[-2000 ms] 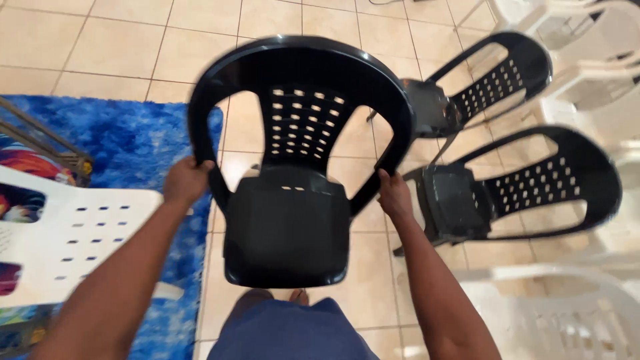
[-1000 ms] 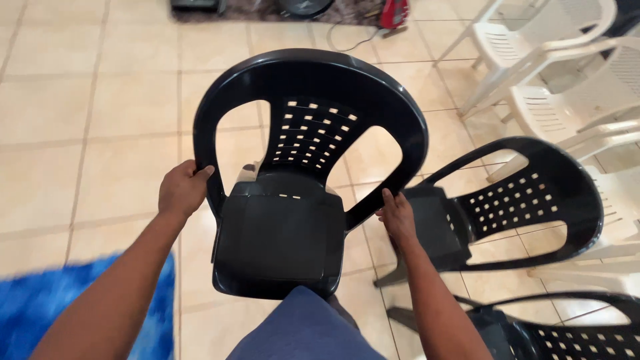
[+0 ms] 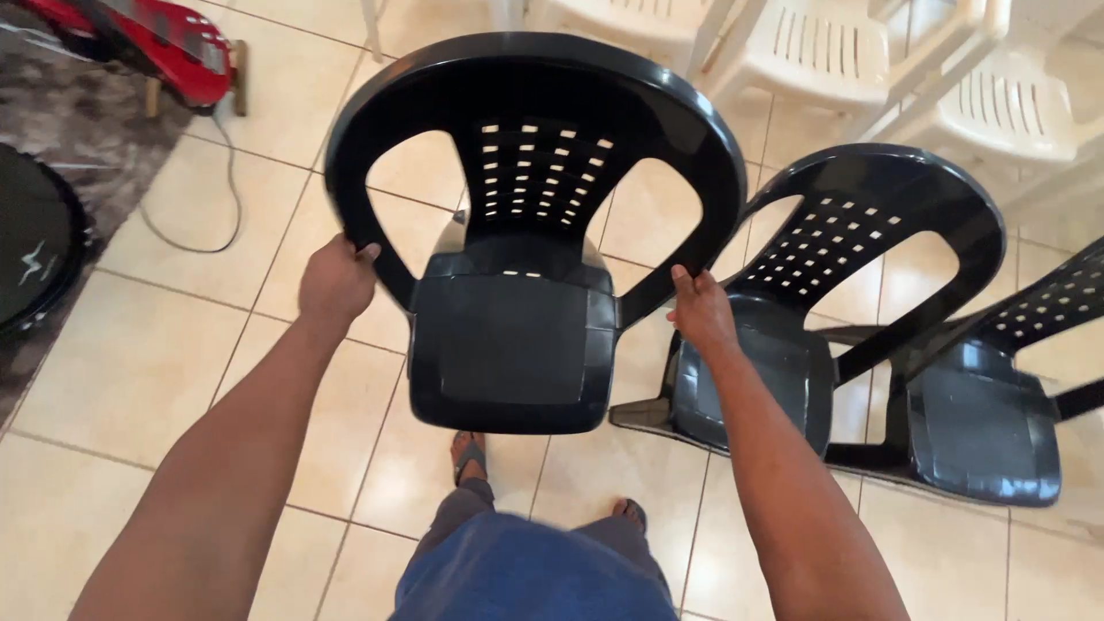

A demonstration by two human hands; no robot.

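Note:
A black plastic armchair [image 3: 509, 345] with a perforated back is between my two hands, its seat toward me. My left hand [image 3: 338, 280] grips its arm on the left side, and my right hand [image 3: 703, 310] grips the arm on the right. Part of the fingers of each hand is hidden behind the arms. Just right of the held chair stands a second black plastic chair [image 3: 759, 371], partly behind my right forearm. Whether the two chairs touch I cannot tell. The held chair's legs are mostly hidden under its seat.
Another black chair [image 3: 983, 423] stands farther right. White plastic chairs [image 3: 811, 52] line the top right. At the upper left are a red electric guitar [image 3: 185, 56] on a stand, a cable [image 3: 237, 194], a round black drum-like object [image 3: 34, 233] and a dark rug [image 3: 129, 164] on the tiled floor.
The view has turned and shifted a lot; the blue rug has left it. Both hands have kept their grip on the chair's arms throughout. The other black chairs now stand beside it on the right.

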